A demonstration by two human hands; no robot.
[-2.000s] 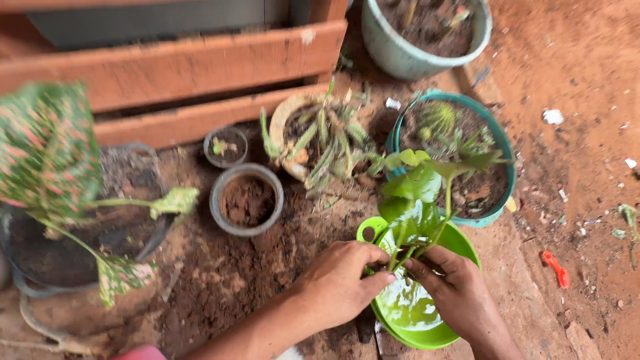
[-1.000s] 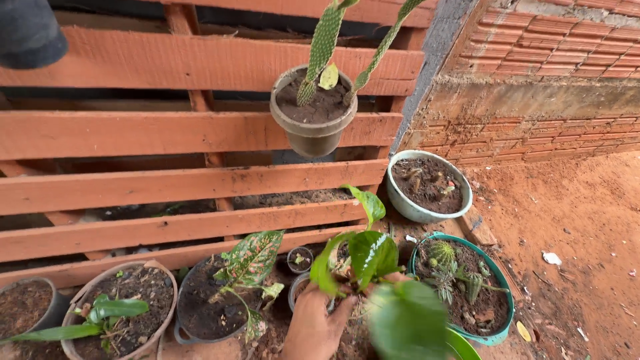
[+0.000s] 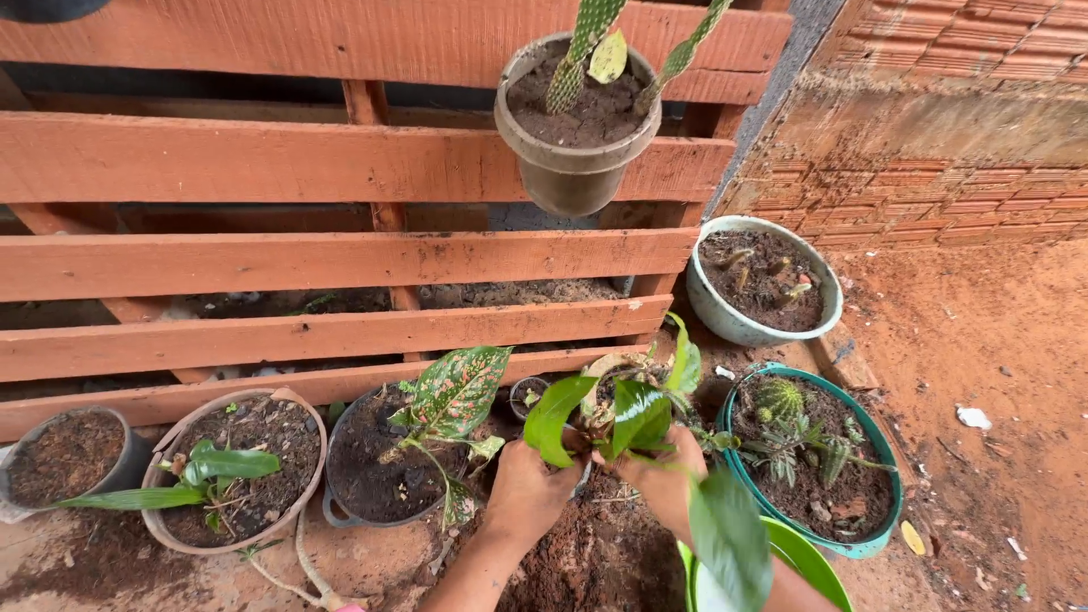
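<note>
A leafy green plant cutting (image 3: 639, 416) is between my hands, its broad leaves spreading over them and over my right forearm. My left hand (image 3: 531, 489) is at the left of its stems, over a small round pot whose rim barely shows. My right hand (image 3: 667, 476) has its fingers at the stem base from the other side. The fingertips of both are partly hidden by leaves. Below my right forearm is a lime green basin (image 3: 803, 557), largely covered by a leaf and the arm. Loose soil (image 3: 586, 552) lies on the ground below my hands.
A slatted wooden pallet (image 3: 340, 263) stands behind, carrying a cactus pot (image 3: 574, 170). To the left are a dark pot with a speckled plant (image 3: 353, 463) and a brown pot (image 3: 314, 476). A teal pot (image 3: 892, 518) and a pale round pot (image 3: 710, 297) stand at right.
The plant cutting was over the lime green basin in the earliest frame; both hands have moved it left, to the small pot. The view has tilted up toward the pallet.
</note>
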